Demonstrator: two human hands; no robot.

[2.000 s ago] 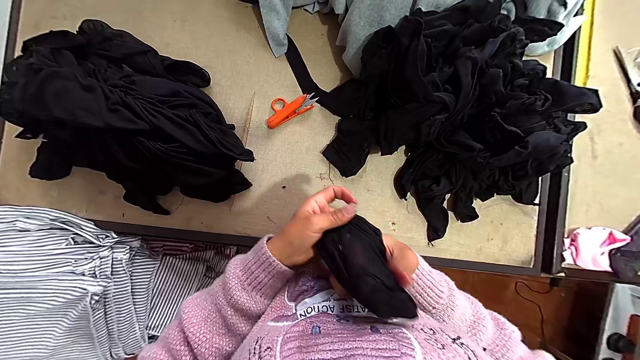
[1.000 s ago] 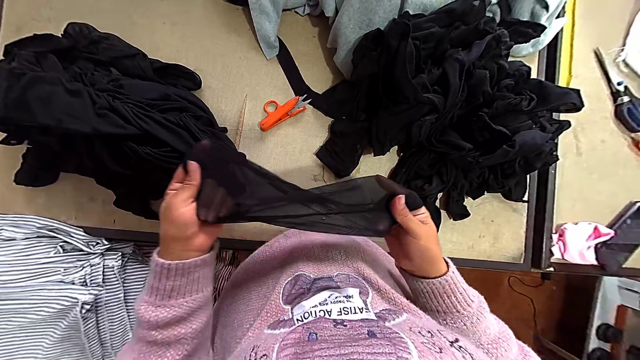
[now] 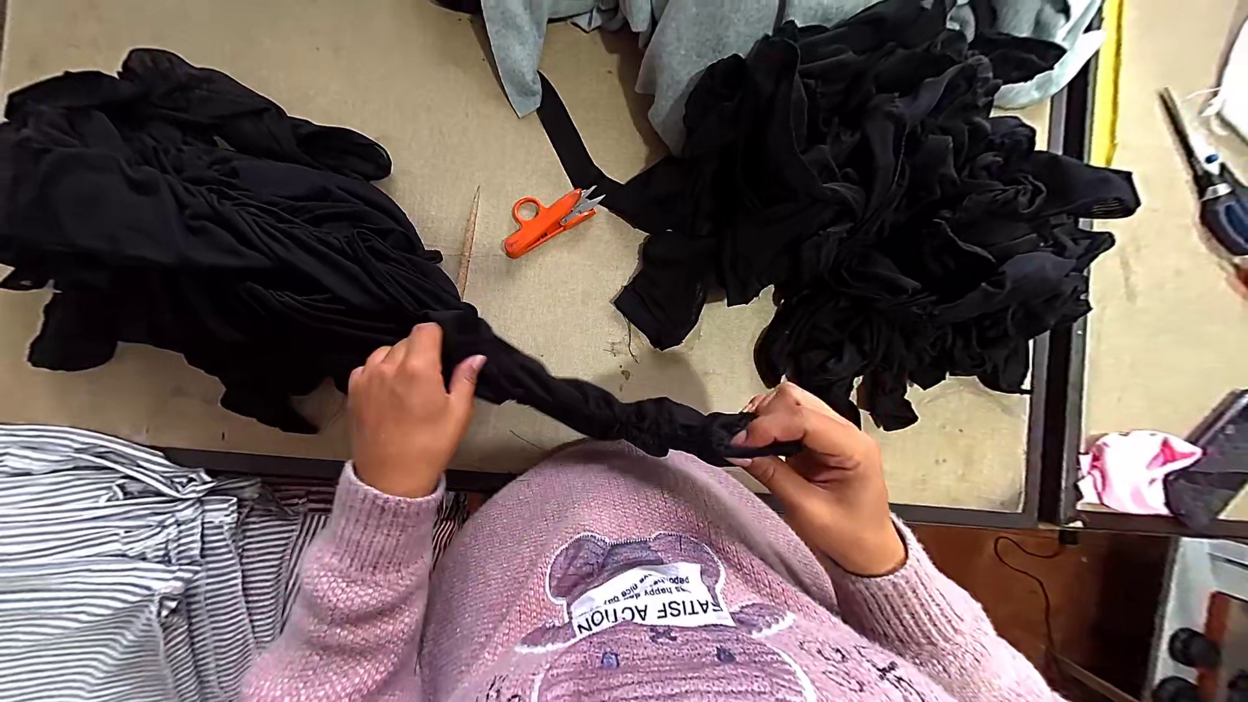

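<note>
A twisted length of thin black fabric (image 3: pixel 585 405) stretches between my two hands, above the table's near edge. My left hand (image 3: pixel 409 409) grips its left end, beside a heap of black fabric pieces (image 3: pixel 224 224) on the left. Its right end is pinched between the thumb and fingers of my right hand (image 3: pixel 814 468), just below a crumpled black fabric pile (image 3: pixel 877 195) on the right. Orange-handled thread snips (image 3: pixel 546 224) lie between the heaps, blades pointing to the upper right. Left of them is a thin pointed stick (image 3: pixel 470 244).
Grey fabric (image 3: pixel 682 58) lies at the table's far side. Striped fabric (image 3: pixel 117 565) is stacked at lower left. Beyond the dark table edge (image 3: pixel 1058 390) at right are scissors (image 3: pixel 1219 195) and pink cloth (image 3: pixel 1141 471). A cord (image 3: pixel 1033 575) hangs below.
The black piece was bunched between my hands, then spread wide and sheer; now it is drawn into a narrow twisted length. My hands have moved apart since the first frame.
</note>
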